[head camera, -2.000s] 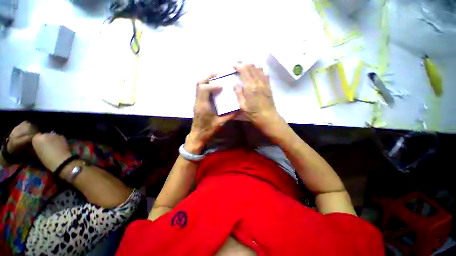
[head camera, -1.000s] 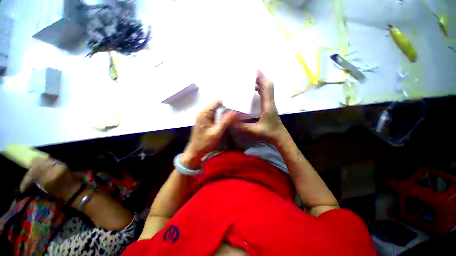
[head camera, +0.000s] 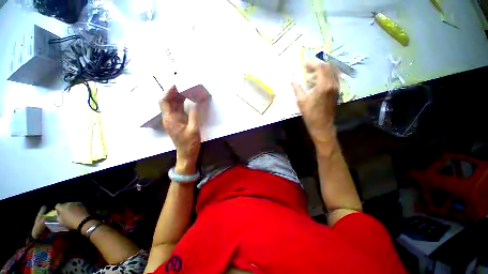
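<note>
My left hand (head camera: 183, 120) is over the table at centre left, thumb and fingers apart. It overlaps white box parts with a shaded grey-pink side (head camera: 198, 93); bright glare hides their outline, and I cannot tell if the hand grips them. My right hand (head camera: 321, 99) is further right, slightly blurred, fingers spread, with nothing visible in it. Its fingertips are beside the grey knife (head camera: 340, 64) and over a yellow-edged sheet. A yellow-edged card piece (head camera: 259, 93) lies flat between my hands.
Black cables (head camera: 93, 61) lie at the left by a large white carton (head camera: 37, 56). A small white box (head camera: 27, 122) and yellow-edged strips (head camera: 92, 139) are nearer. A yellow knife (head camera: 391, 29) lies upper right. A clear bag (head camera: 401, 115) hangs at the edge. Another person's hands (head camera: 69, 217) hold something lower left.
My hands, together around a small white box before, are now apart: left over the box parts on the table, right out towards the grey knife. The view has shifted.
</note>
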